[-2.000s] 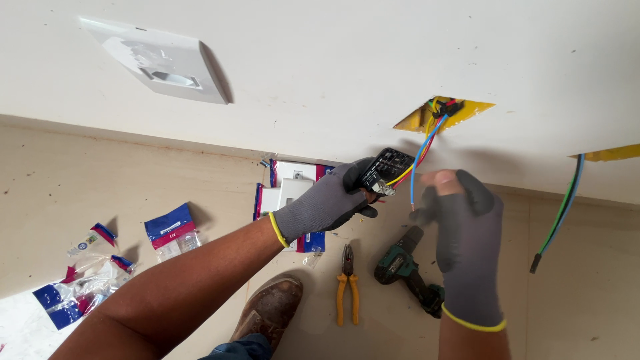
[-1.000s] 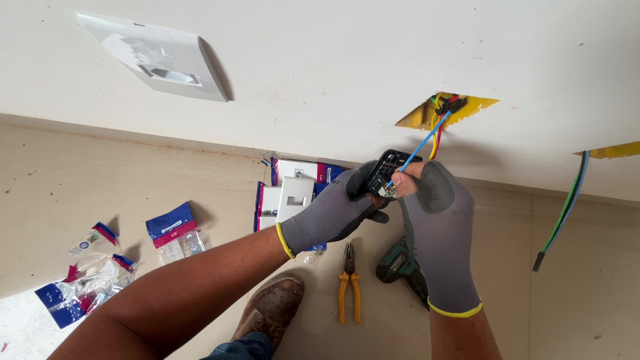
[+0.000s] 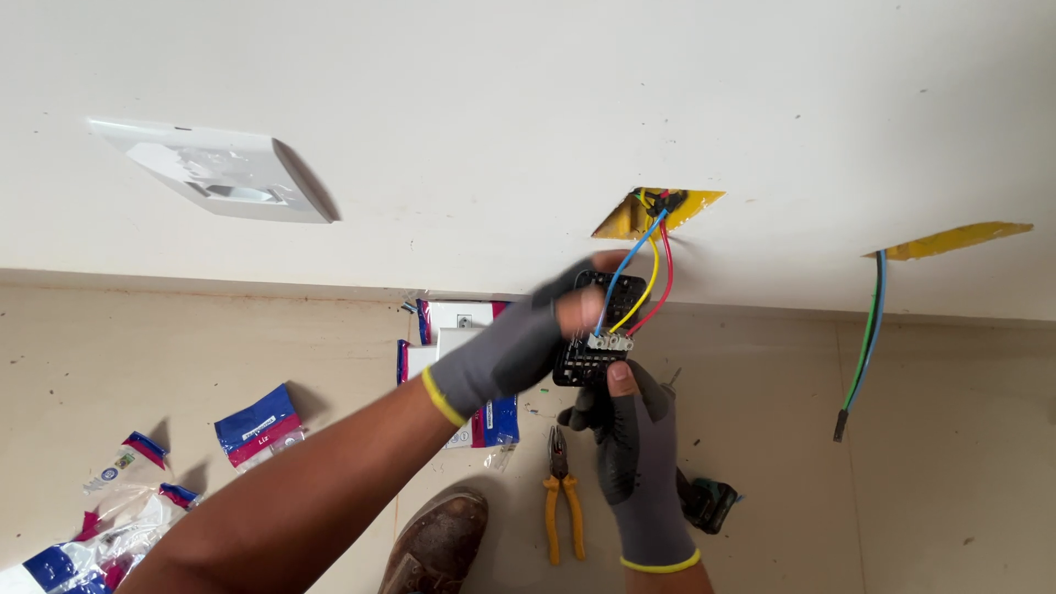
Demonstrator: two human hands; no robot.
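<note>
My left hand (image 3: 536, 326), in a grey and black glove with bare fingertips, grips the upper part of a black socket mounting frame (image 3: 587, 367). Below it, my right hand (image 3: 631, 437), gloved alike, holds the frame's lower end with the thumb on its face. A blue wire (image 3: 624, 268), a yellow wire (image 3: 654, 276) and a red wire (image 3: 669, 272) run from a yellow wall box (image 3: 619, 219) to the pale terminal block (image 3: 610, 341) on the frame. Yellow-handled combination pliers (image 3: 563, 503) lie on the floor near my right hand.
A white cover plate (image 3: 235, 177) sits on the wall at left. Green, blue and black wires (image 3: 866, 338) hang from a second yellow box (image 3: 961, 241) at right. Packaged plates (image 3: 499, 421), torn packets (image 3: 260, 429), a partly hidden power tool (image 3: 709, 503) and a boot (image 3: 441, 536) are below.
The blue wire hung loose two seconds ago; now its end is at the terminal block. My right hand has moved from the wire to the lower end of the frame.
</note>
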